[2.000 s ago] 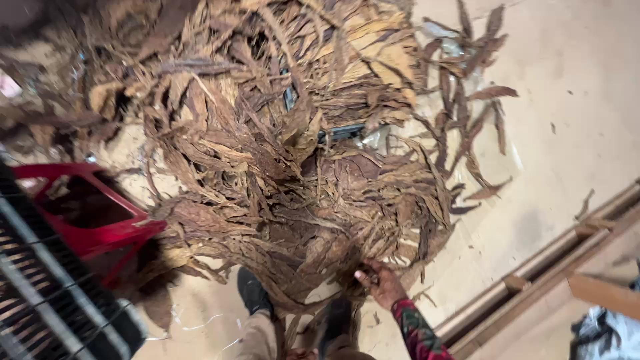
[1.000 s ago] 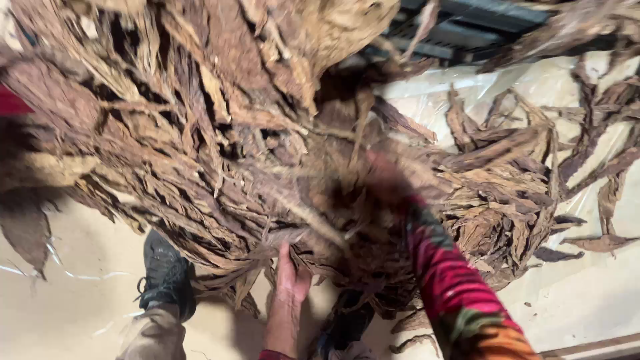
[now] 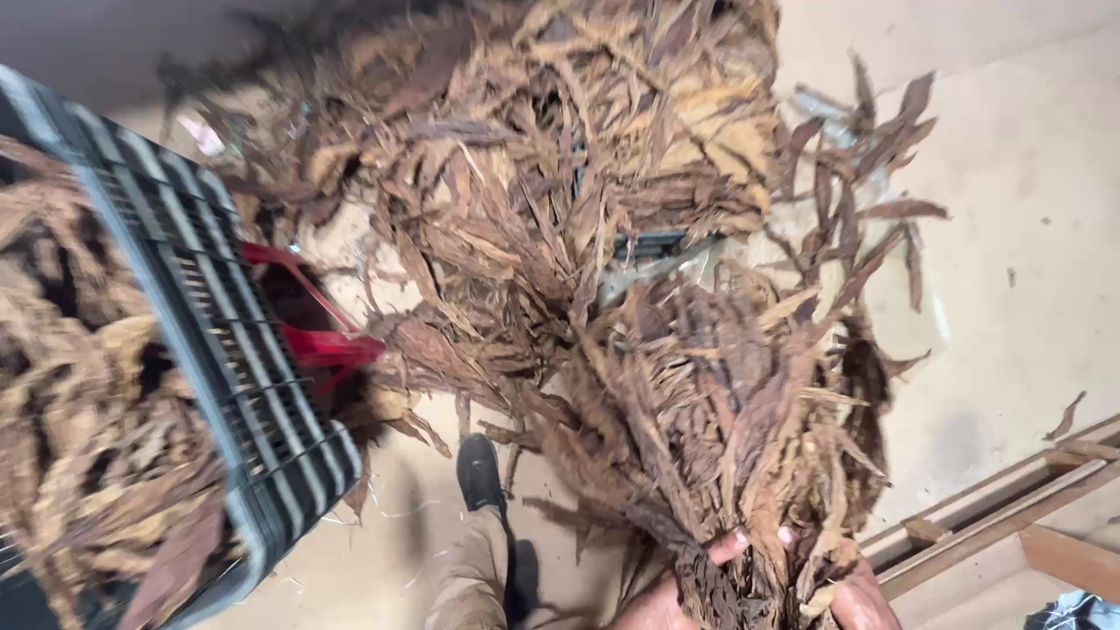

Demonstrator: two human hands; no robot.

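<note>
A thick bundle of dried brown leaves point(image 3: 744, 420), which look like tobacco, is gathered between my two hands at the bottom right. My left hand point(image 3: 669, 595) grips the bundle from its left side, the fingertips showing among the stems. On its right side my right hand point(image 3: 853, 591) closes around it, partly covered by leaves. The leaf tips fan out upward and away from me. Beyond the bundle lies a large heap of similar leaves point(image 3: 507, 201).
A dark plastic crate point(image 3: 219, 350) filled with leaves stands at the left, with a red plastic object point(image 3: 328, 346) behind it. Loose leaves lie at the upper right on clear plastic sheeting point(image 3: 910, 306). A wooden frame point(image 3: 997, 516) crosses the lower right. My shoe point(image 3: 479, 472) is on the floor.
My hands have come together around a bundle of leaves; a second ago they were apart in the leaves. The view has shifted, and the crate shows at the left again.
</note>
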